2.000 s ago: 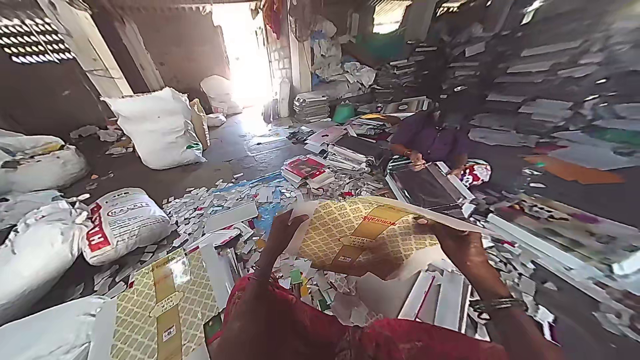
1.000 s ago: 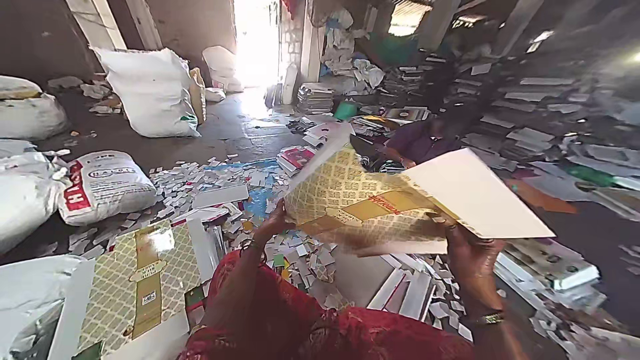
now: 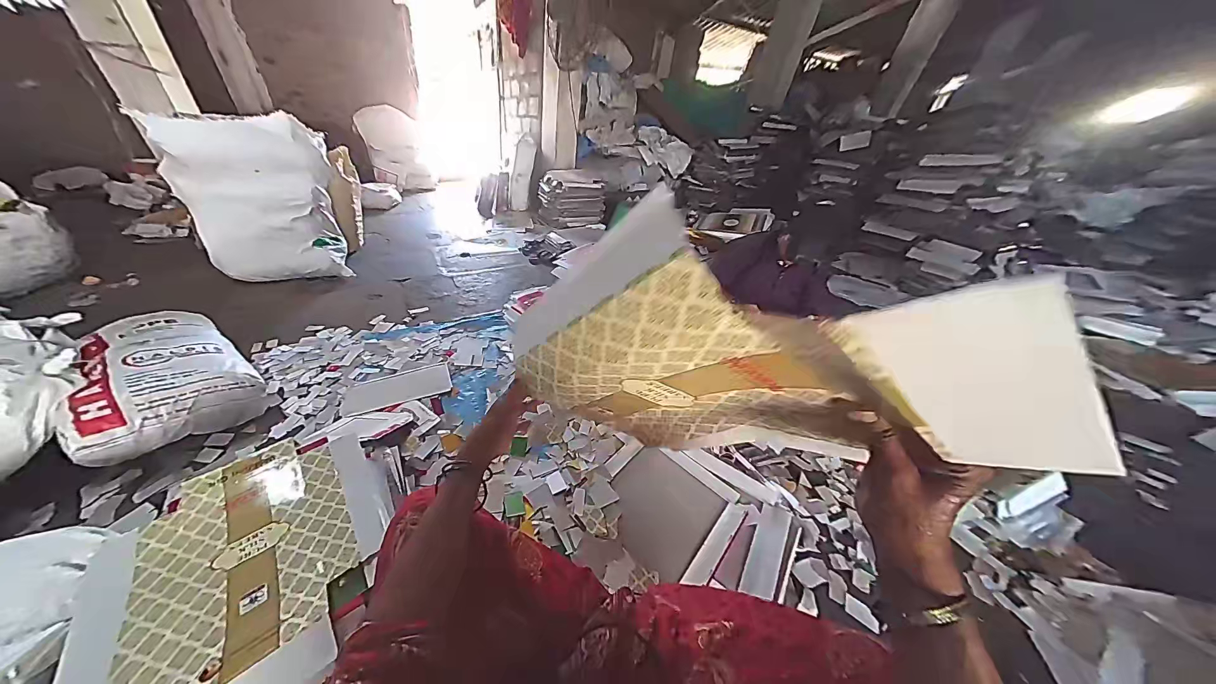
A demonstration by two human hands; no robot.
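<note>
A gold-patterned printed paper sheet (image 3: 665,342) is held up in front of me, bent, with a white margin at its upper left. My left hand (image 3: 518,404) is at its lower left edge, the fingers mostly hidden behind it. My right hand (image 3: 907,465) grips its right side, together with a stiff cream-white board (image 3: 988,375) that sticks out to the right. Whether sheet and board are joined, I cannot tell. A similar gold-patterned sheet (image 3: 180,551) lies at my lower left, beside my red garment. White and grey board strips (image 3: 741,551) lie just beyond my lap.
Small cut paper pieces (image 3: 323,370) cover the floor around me. Filled white sacks (image 3: 161,389) stand at the left, a large one (image 3: 247,195) farther back. A person in dark clothing (image 3: 769,271) sits beyond the sheet. Stacks of boards (image 3: 940,190) fill the right background.
The held sheet has bent and folded, and a cream-white board now sticks out at its right. My right hand has turned with it. The view has shifted somewhat.
</note>
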